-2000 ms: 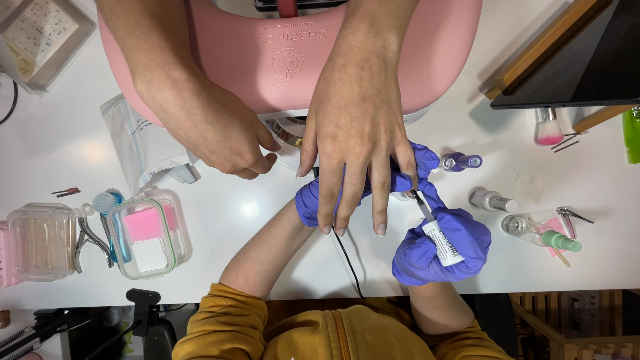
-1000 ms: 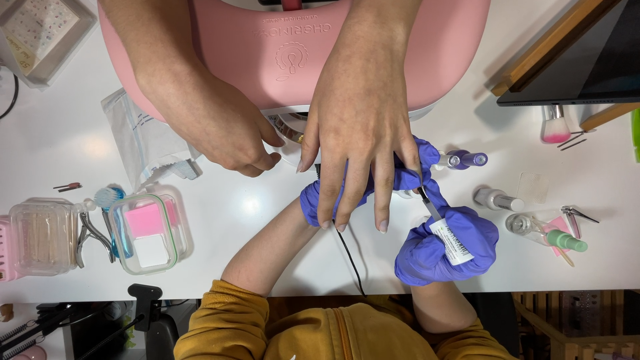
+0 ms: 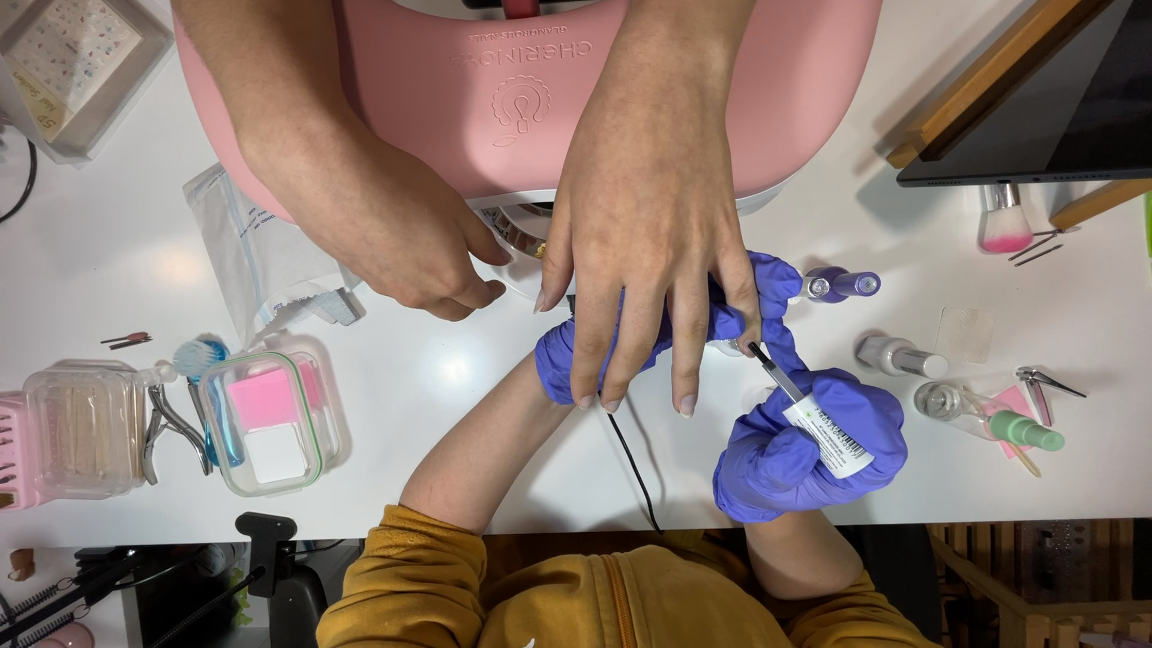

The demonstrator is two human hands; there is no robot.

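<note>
My left hand (image 3: 580,355), in a purple glove, lies under another person's outstretched hand (image 3: 648,207) and grips its rightmost finger near the tip. Part of my left hand is hidden by those fingers. My right hand (image 3: 801,459), also gloved, holds a nail polish brush by its white cap (image 3: 828,436), which bears writing. The dark brush tip (image 3: 756,349) points up and left and is at the nail of the gripped finger; contact is hard to tell. The other person's second hand (image 3: 405,234) rests loosely curled to the left.
Behind the hands stands a pink nail dust collector or lamp (image 3: 522,81). To the right are a purple bottle (image 3: 841,284), a grey-white bottle (image 3: 900,356), a green-capped bottle (image 3: 1026,430) and nail clippers (image 3: 1044,391). At left are nippers (image 3: 171,427) and a glass container (image 3: 211,427).
The white cap in my right hand has shifted slightly right, so the brush leans more, while its tip stays by the same finger. My left hand keeps its hold.
</note>
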